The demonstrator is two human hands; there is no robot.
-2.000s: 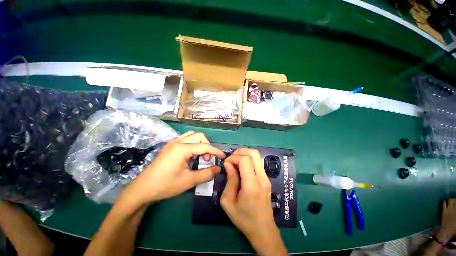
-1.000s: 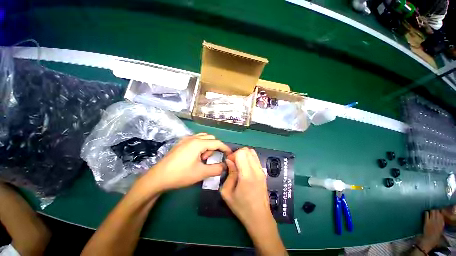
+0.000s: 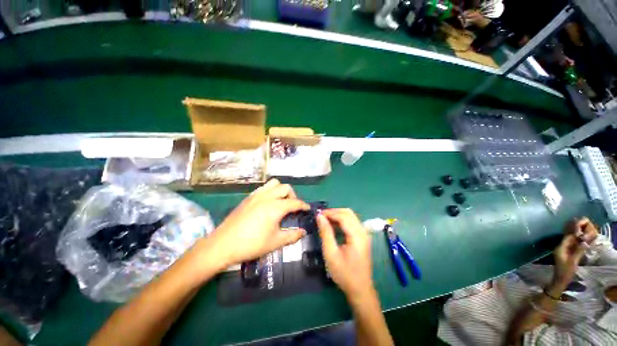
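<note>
My left hand (image 3: 262,221) pinches a small black plastic housing (image 3: 310,217) between thumb and fingers, above the fixture. My right hand (image 3: 348,249) meets it from the right, its thumb and fingertips closed at the housing's edge. A tiny pinkish spot shows at the right fingertips; I cannot tell what it is. The black assembly fixture (image 3: 287,276), with dark nests, white characters and a label, lies under the hands and is partly hidden. Blue-handled cutters (image 3: 402,257) lie to the right, beside a whitish glue bottle (image 3: 373,225) partly hidden by my right hand.
Behind the hands stand a left-hand carton (image 3: 149,170), a pin box (image 3: 229,177) and a small-parts box (image 3: 298,166). A clear bag (image 3: 183,226) and dark bag (image 3: 34,236) lie left. Right are loose black parts (image 3: 453,211), a blister tray (image 3: 504,145) and another person's hands (image 3: 575,240).
The view has swung right and up, showing more of the tray and the neighbouring person. My hands stay together above the fixture, and the black housing between them shows more clearly.
</note>
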